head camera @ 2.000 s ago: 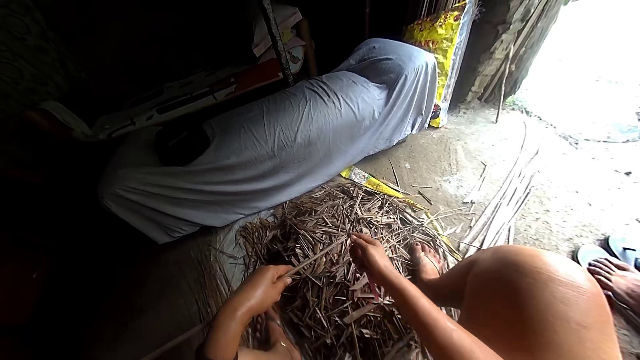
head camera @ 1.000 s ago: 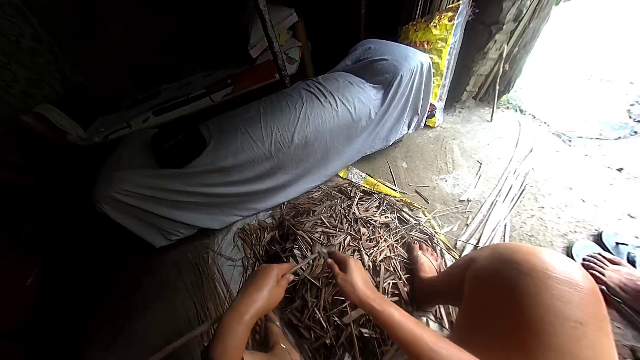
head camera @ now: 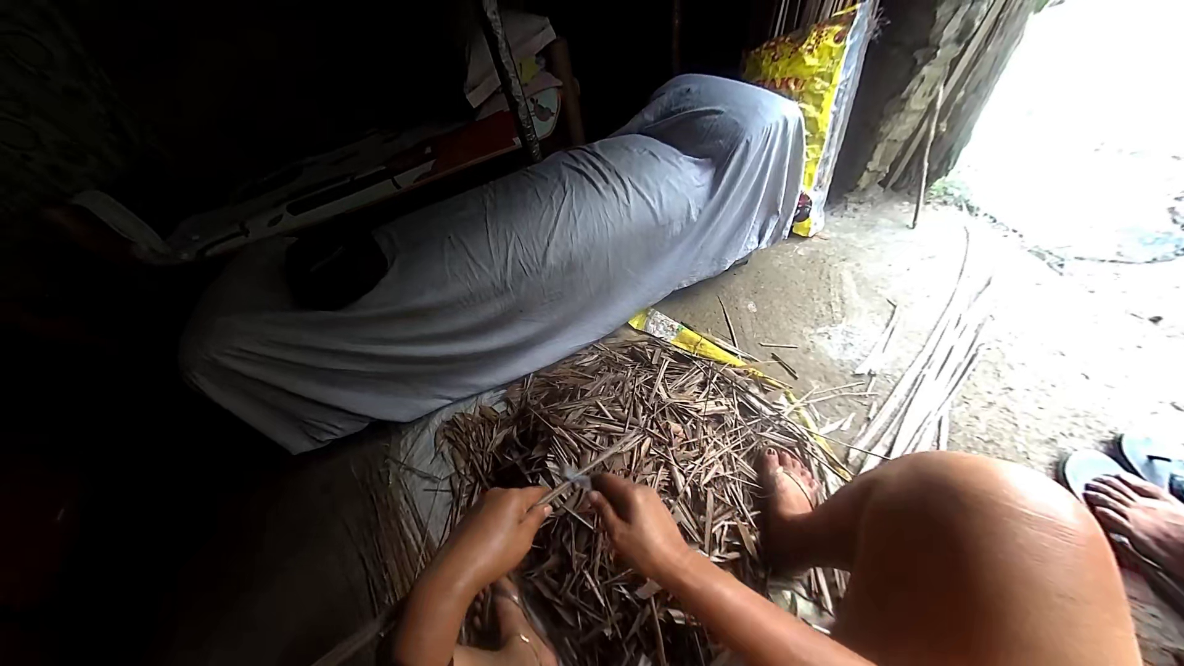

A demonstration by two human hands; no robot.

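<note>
Low in the head view, my left hand (head camera: pixel 504 532) is closed around a thin dry plant strip (head camera: pixel 592 462), which slants up and to the right. My right hand (head camera: pixel 634 523) is close beside it, thumb and fingers pinched on a small pale object (head camera: pixel 576 478) that touches the strip; it is blurred, and I cannot tell whether it is a blade. Beneath both hands lies a heap of short, dry, brown plant pieces (head camera: pixel 666 398), spread between my feet.
A long form under a grey cloth (head camera: pixel 555 240) lies beyond the heap. Long pale strips (head camera: pixel 925 379) rest on the floor at right. Another person's foot (head camera: pixel 1142 518) is beside sandals (head camera: pixel 1091 472). A yellow printed sack (head camera: pixel 814 102) stands behind.
Two seconds ago my hands were farther apart along a strip. My right hand has moved left, near my left hand, and the pale object now shows at its fingertips.
</note>
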